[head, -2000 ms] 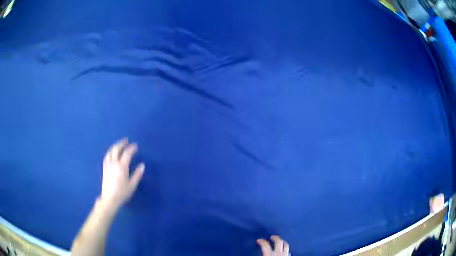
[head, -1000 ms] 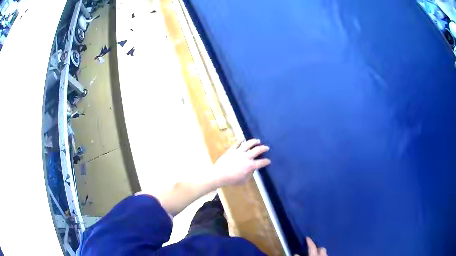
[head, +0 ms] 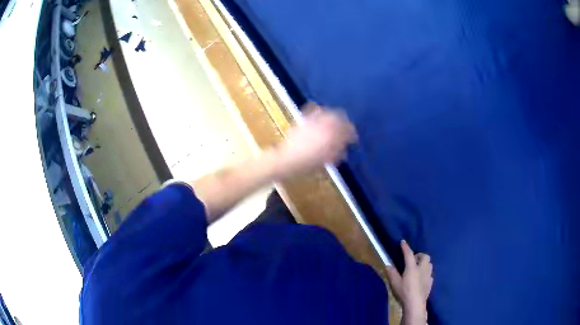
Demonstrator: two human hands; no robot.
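Observation:
Navy fabric (head: 483,159) covers the table on the right, with faint soft folds. Its dark edge runs along a pale strip at the table's near side. My left hand (head: 327,136) is blurred and lies over the pale strip and the fabric edge; its fingers and whether it grips cloth cannot be made out. My right hand (head: 412,276) is at the fabric edge lower down, thumb and fingers apart, on or just above the cloth; no gripped cloth can be made out.
The brown wooden table edge (head: 327,200) carries a thin yellow-tan wooden strip (head: 254,76). Left of it is a pale aisle floor with dark fabric scraps (head: 140,45). Further left stand a white-topped table (head: 25,190) and its metal frame (head: 73,159).
The view first swung from the wide fabric to the table's near edge and aisle. Since one second ago, my left hand has moved up along the edge, and more of my right hand shows.

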